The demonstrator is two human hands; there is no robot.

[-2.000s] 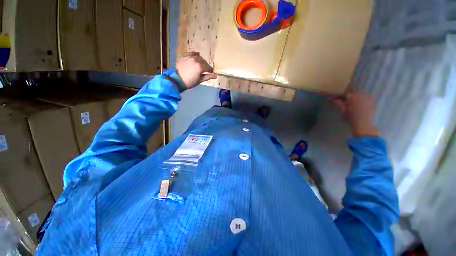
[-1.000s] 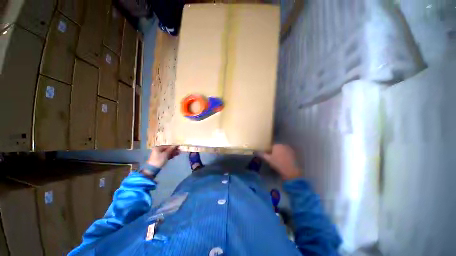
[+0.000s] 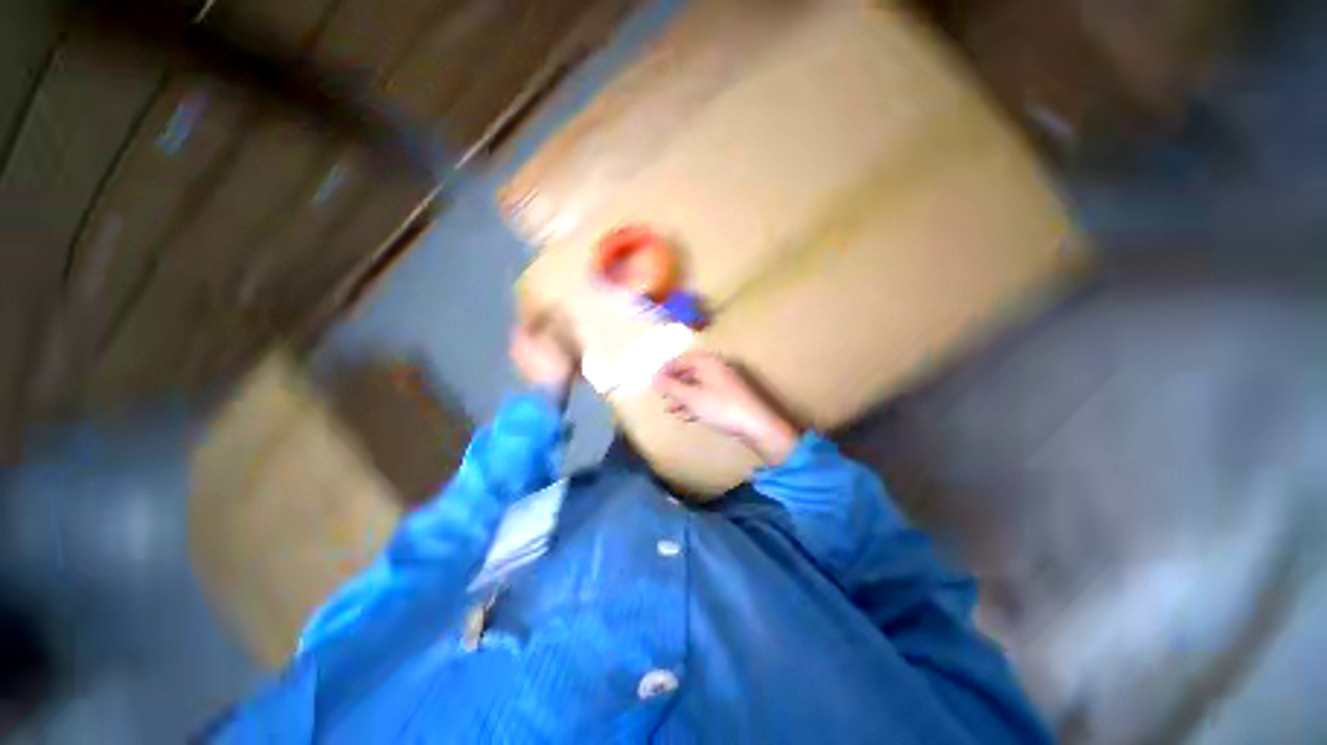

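The frame is blurred. A large tan carton lies in front of me, turned at a slant, with a taped seam along its top. The orange and blue tape dispenser lies on the carton near its close end. My left hand is at the carton's near left corner; its fingers are blurred and what they touch cannot be told. My right hand is over the near end of the carton, beside a bright glare patch, with its fingers bent; whether it holds anything cannot be told.
Stacked cartons with small white labels stand at the upper left. Another tan carton surface is at the lower left. Grey-blue floor shows between them. Pale wrapped goods are blurred at the right.
The view has turned, so the carton now lies slanted. My right hand has moved from the carton's near right corner inward over its near end, closer to my left hand and the dispenser.
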